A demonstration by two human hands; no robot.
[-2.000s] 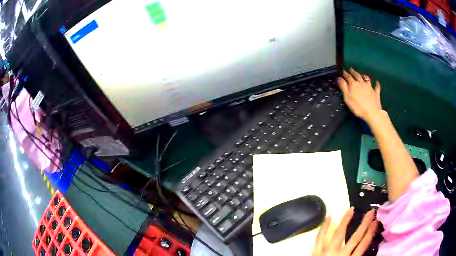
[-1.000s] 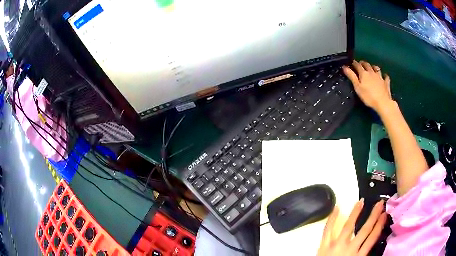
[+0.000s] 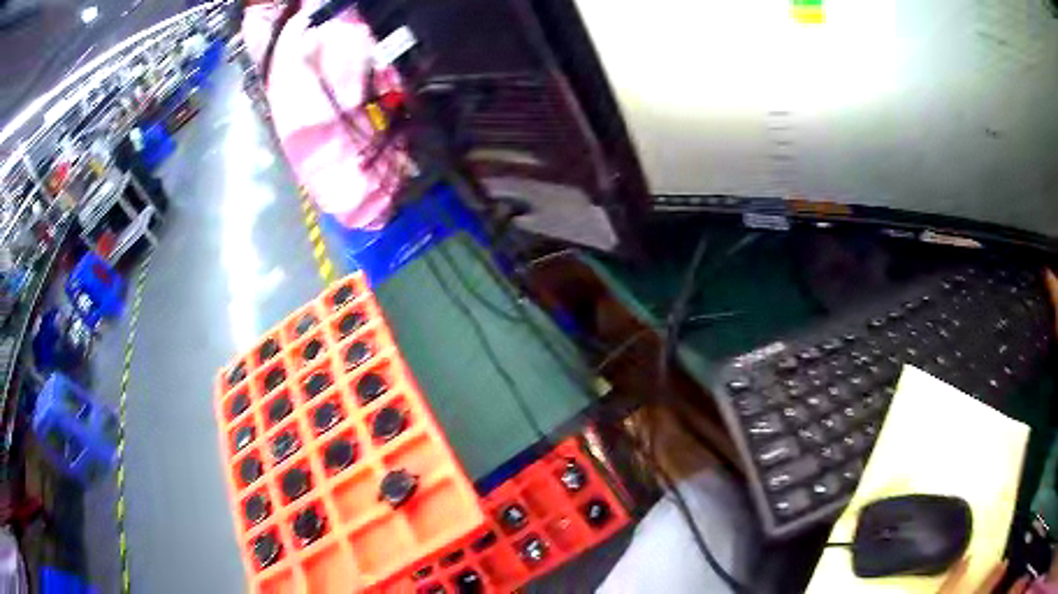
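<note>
A black mouse (image 3: 912, 535) lies on a pale yellow sheet (image 3: 961, 432) at the lower right. A small part of my left hand (image 3: 956, 579) shows at the bottom edge beside the mouse; the rest is cut off. Only a sliver of skin, which looks like my right hand (image 3: 1051, 284), shows at the right edge by the black keyboard (image 3: 859, 369). Whether either hand holds anything cannot be seen. An orange-red compartment tray (image 3: 420, 533) at centre left holds several round black watch bodies; some front pockets are empty.
A second orange-red tray (image 3: 593, 530) lies partly under the first. The monitor (image 3: 835, 128) stands behind the keyboard. Black cables (image 3: 669, 348) hang at the bench edge by the black computer case (image 3: 511, 110). Pink cloth (image 3: 337, 128) and a blue object (image 3: 412, 238) are beyond. Blue stools (image 3: 75, 424) stand across the aisle.
The view has swung left, bringing the trays and aisle toward the middle. Both hands, clearly visible before, are now almost out of the picture. The green fixture has left view.
</note>
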